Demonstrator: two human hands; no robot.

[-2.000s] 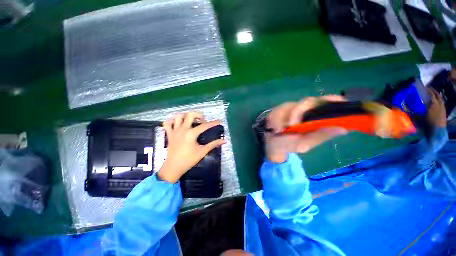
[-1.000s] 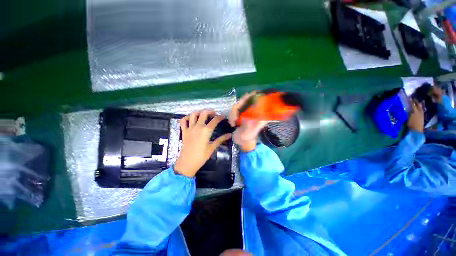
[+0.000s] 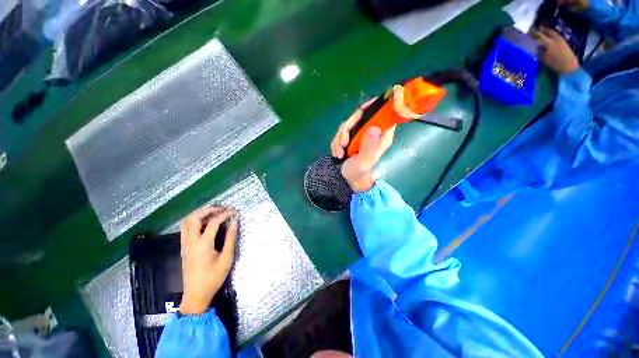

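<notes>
My right hand (image 3: 362, 152) holds an orange and black electric screwdriver (image 3: 397, 114) over the right part of the bench. Its tip end is hidden by my hand, above a round dark mesh dish (image 3: 327, 184). My left hand (image 3: 205, 257) lies flat over the upper part of a black plastic housing (image 3: 145, 280), fingertips near its far edge; whether it grips anything is hidden. The housing lies on a bubble-wrap sheet (image 3: 275, 256), and its lower end is cut off by the picture's edge.
A second bubble-wrap sheet (image 3: 172, 136) lies beyond. A blue bin (image 3: 509, 72) with small parts stands at the right, near a black cable (image 3: 462, 148) and a thin black strip (image 3: 446, 123). Another person's hand (image 3: 555, 52) works beyond it. Bagged dark parts (image 3: 115, 31) lie far left.
The view has turned and shifted right. The housing now shows lower left, at a different angle. My right hand with the screwdriver has moved away from the housing to the mesh dish.
</notes>
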